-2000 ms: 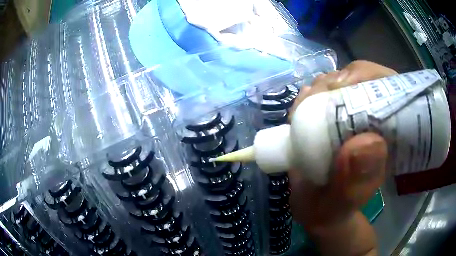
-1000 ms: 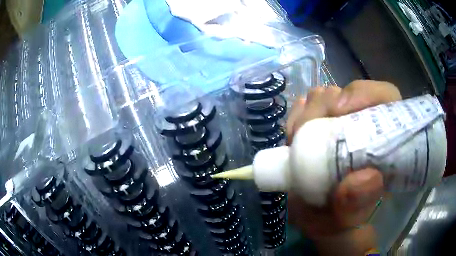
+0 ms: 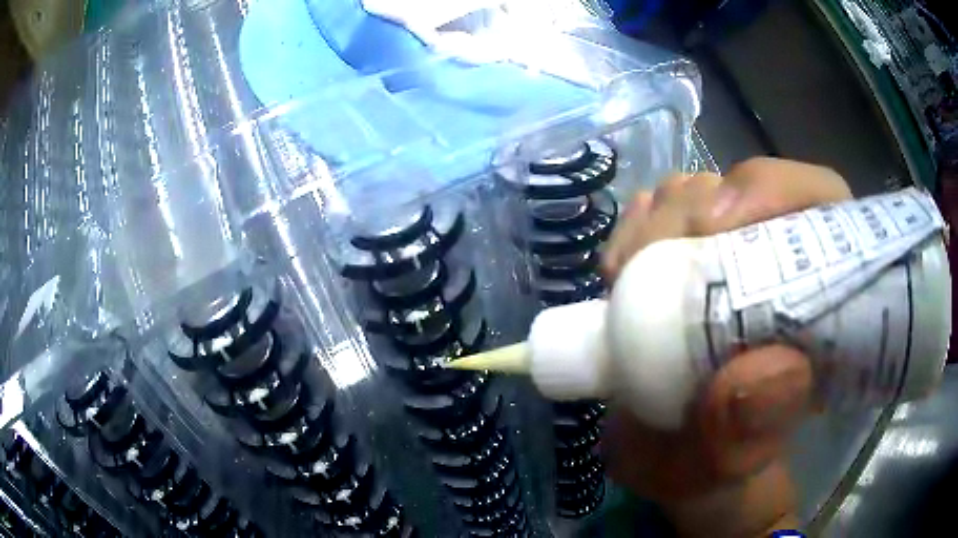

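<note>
My right hand [image 3: 725, 410] is shut around a white squeeze bottle [image 3: 657, 326] with a loose-edged paper label. The bottle lies nearly level, its pale-yellow nozzle [image 3: 494, 360] pointing left. The nozzle tip is at a round black part [image 3: 431, 363] near the far end of a row; whether they touch, and any glue, cannot be made out. Several rows of glossy black parts stand closely stacked in a clear plastic tray [image 3: 341, 363]. The hand and bottle hide part of the rightmost row. My left hand is not in view.
Clear ribbed plastic [image 3: 158, 147] without black parts lies at the far left. A smooth light-blue item [image 3: 305, 74] and a bright white patch [image 3: 452, 13] are beyond the tray. A grey surface [image 3: 809, 95] is at the upper right.
Since two seconds ago, the nozzle tip has moved one part nearer along the same row. The tray has shifted slightly left and up in view. My right hand still grips the bottle.
</note>
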